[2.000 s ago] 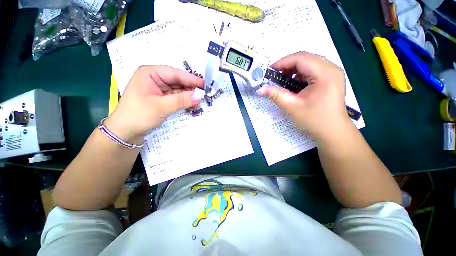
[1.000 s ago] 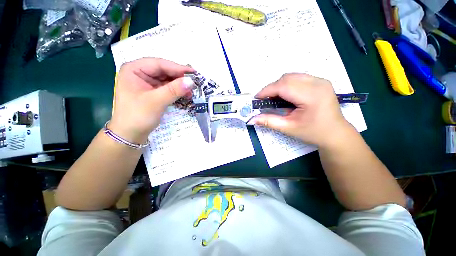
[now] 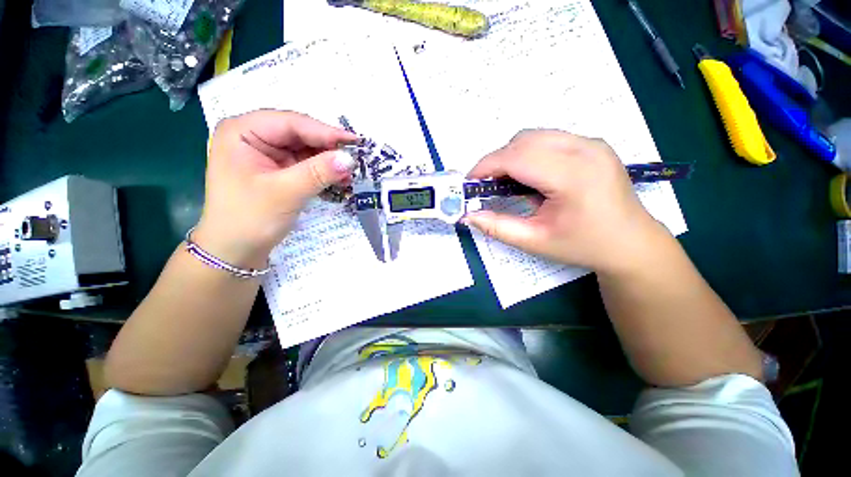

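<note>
My right hand (image 3: 560,200) is closed around the dark scale of a digital caliper (image 3: 422,197), which lies level above the papers with its jaws to the left. The display digits are too blurred to read surely. My left hand (image 3: 280,182) pinches something small between thumb and fingertips at the caliper's upper jaws; it looks like a small metal part, mostly hidden by the fingers. A pile of small dark-silver metal parts (image 3: 381,160) lies on the left white sheet (image 3: 373,279), just beyond the caliper and partly hidden by my left fingers.
A second white sheet (image 3: 551,93) lies at right, with a yellow-handled tool (image 3: 434,16) on top. Zip bags of parts (image 3: 103,70) lie at upper left, a white tester (image 3: 70,233) at left. A pen (image 3: 656,42), yellow knife (image 3: 734,112) and blue-handled tool (image 3: 782,107) lie at right.
Since two seconds ago the caliper has turned from slanted to nearly level and moved down and left. My left fingertips have moved slightly up and left. Little has changed in the last second.
</note>
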